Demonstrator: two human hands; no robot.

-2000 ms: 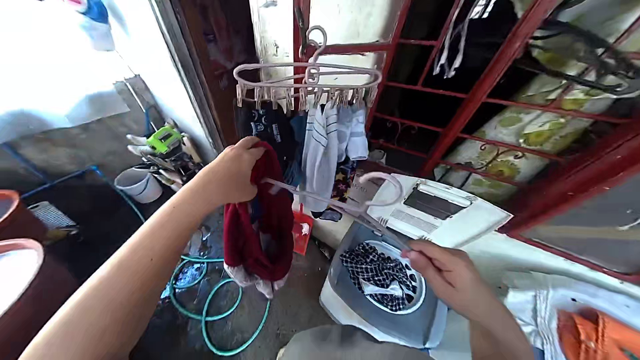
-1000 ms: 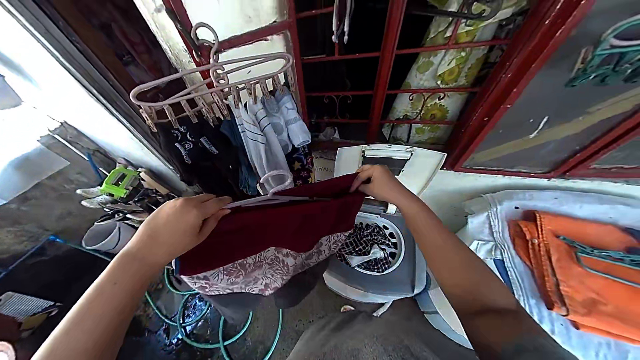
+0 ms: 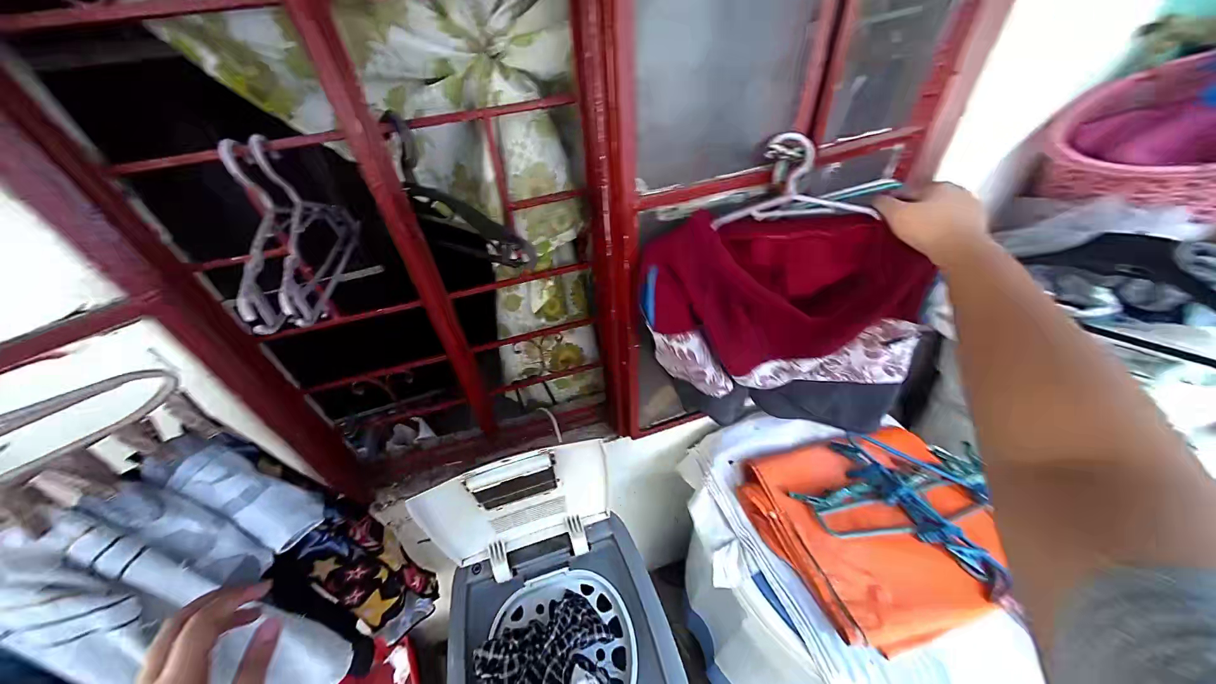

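The maroon garment [image 3: 788, 285], with a patterned band and dark lower edge, hangs on a white plastic hanger [image 3: 798, 201] hooked at the red window frame. My right hand [image 3: 936, 223] is at the hanger's right end, by the garment's top corner; its fingertips are partly hidden, so its grip cannot be told. At the lower left, my left hand [image 3: 214, 632] is in front of grey-white socks [image 3: 228, 494] clipped to an oval hanger [image 3: 85, 404]; whether it touches them is unclear. Black-and-white checked cloth [image 3: 546, 636] lies in the open washer's tub [image 3: 613, 608].
Empty hangers [image 3: 285, 237] hang on the red window grille [image 3: 389, 190]. Below the maroon garment, a folded orange cloth [image 3: 883, 570] with tangled green hangers [image 3: 902, 503] lies on white sheets. A pink basket [image 3: 1140, 123] stands at the upper right. The washer's lid [image 3: 513, 494] is raised.
The view has swung right. The maroon garment, held between both hands before, now hangs at the window. My left hand has come away from it.
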